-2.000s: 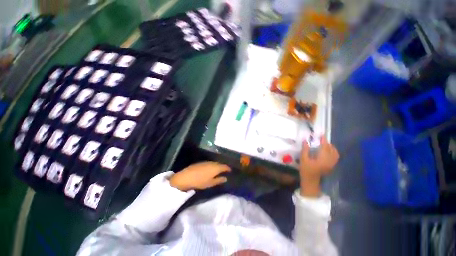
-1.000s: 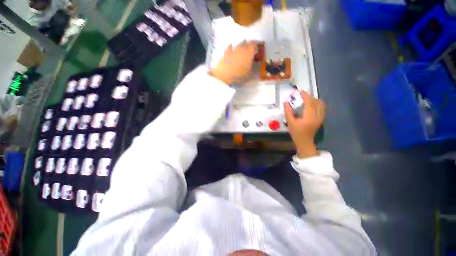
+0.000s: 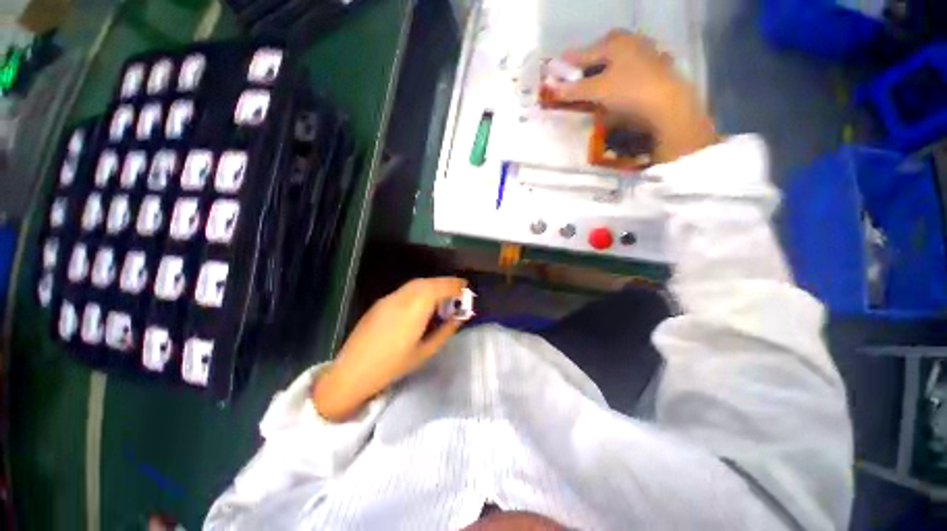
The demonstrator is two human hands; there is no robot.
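My left hand is in front of my smock and holds a small white housing between thumb and fingers; its dark round hole shows. My right hand is over the press base plate. Its fingertips are on another white housing at the left orange-brown fixture; the hand hides part of it. The second orange-brown fixture is under my right wrist and shows dark details.
Stacked black blister trays with rows of white housings lie on the green bench at left. The base plate carries a green object, a blue pen and a red emergency stop. Blue bins stand at right.
My left hand has moved from the press back to my front and now holds a white housing. My right hand has moved from the front edge up to the left fixture, with a white housing at its fingertips.
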